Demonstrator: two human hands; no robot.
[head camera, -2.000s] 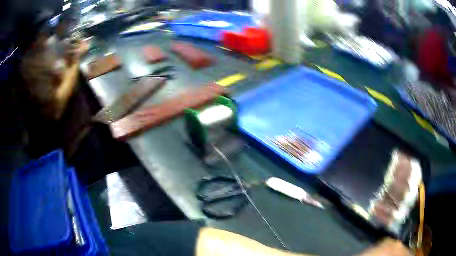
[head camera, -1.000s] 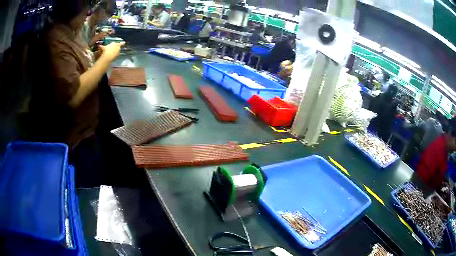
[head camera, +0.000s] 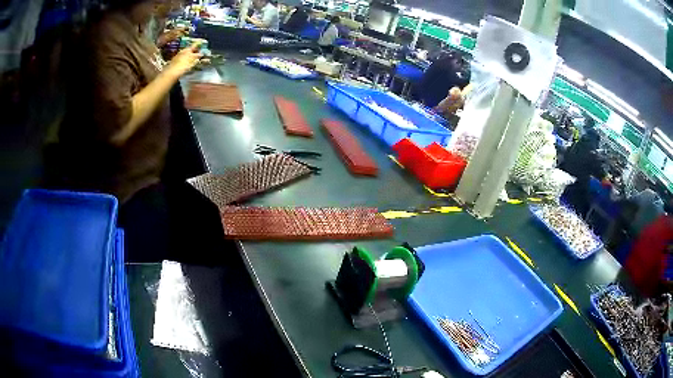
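Neither of my hands is in the picture. Nearest in front stands the solder wire spool (head camera: 391, 273) with green flanges on a black stand, a strand trailing down from it. Right of it lies the blue tray (head camera: 483, 295) with a small bunch of leaded pieces (head camera: 466, 338) at its near end. The black loop handles of scissors (head camera: 361, 359) show at the bottom edge, partly cut off. A red-brown perforated board (head camera: 306, 223) lies behind the spool, touching or close to a second, browner board (head camera: 254, 179).
More red boards (head camera: 349, 148) lie further off. A red bin (head camera: 429, 164) stands by the pillar (head camera: 502, 140). Stacked blue bins (head camera: 59, 269) stand at the left, beside a white sheet (head camera: 177, 310). A person (head camera: 122, 96) stands at the bench's left side. Filled blue trays (head camera: 567, 230) lie at the right.
The view has swung up from the near bench; my forearm and hand at the bottom edge have left the picture. Since the middle frame, the bench things have shifted slightly right and up in view.
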